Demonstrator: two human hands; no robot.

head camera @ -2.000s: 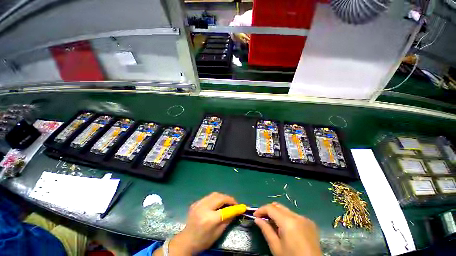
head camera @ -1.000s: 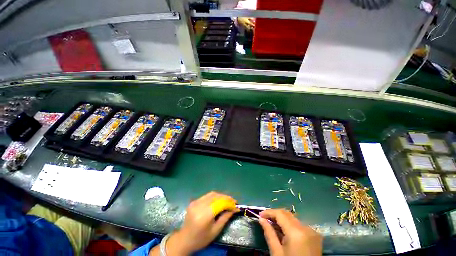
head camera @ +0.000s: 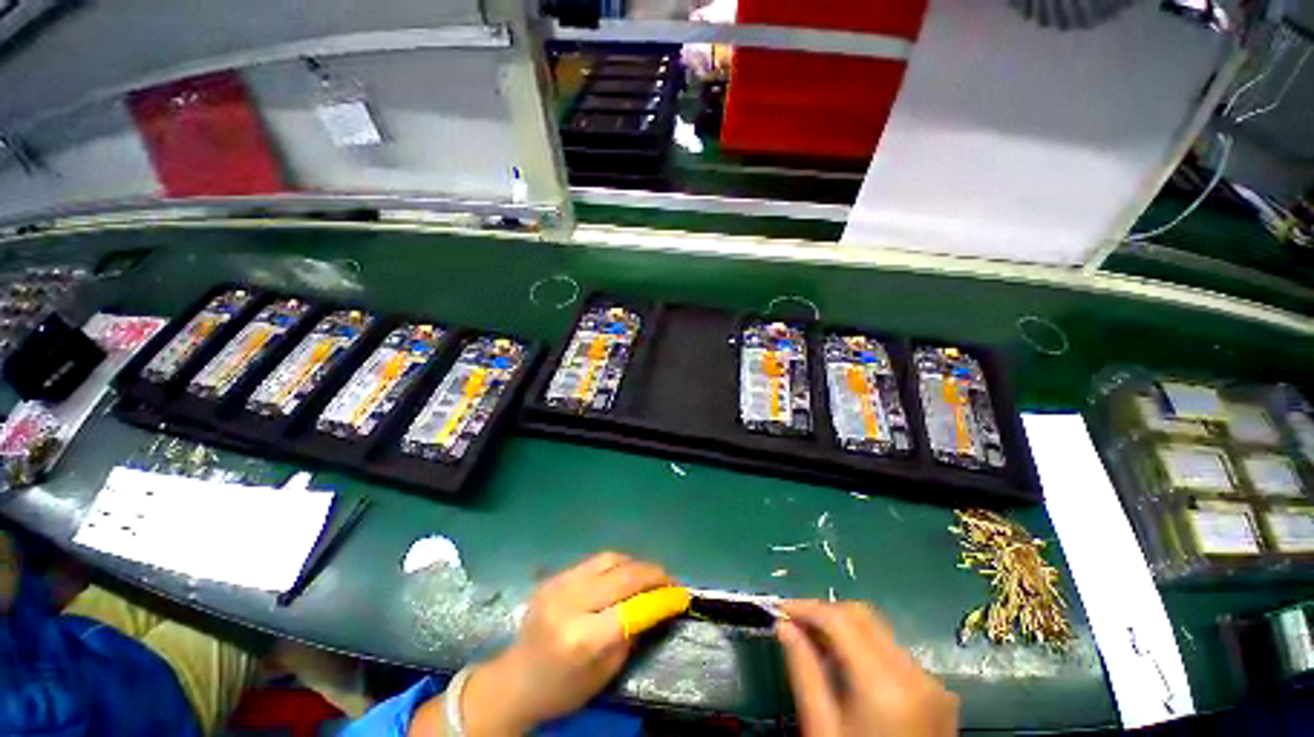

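Note:
A phone assembly (head camera: 735, 611), seen nearly edge-on as a dark slab with a pale edge, is held low over the bench's front. My left hand (head camera: 584, 634), with a yellow finger cot (head camera: 654, 609), grips its left end. My right hand (head camera: 865, 670) has its fingertips closed at the right end; whether they pinch a small part cannot be told. The pile of gold-brown flexes (head camera: 1016, 583) lies right of my hands. Thin pale slivers (head camera: 827, 549) lie scattered behind my right hand.
Two black trays (head camera: 689, 367) with phones stand across the bench behind my hands. A white paper strip (head camera: 1102, 562) and clear blister tray (head camera: 1218, 468) are at right. A white sheet (head camera: 202, 526) and thin dark stick (head camera: 323, 550) lie left. A low partition stands behind.
The held phone shows more of its dark face. My right hand has moved slightly right along its edge. The thin light piece seen at the right fingertips earlier is no longer clearly visible.

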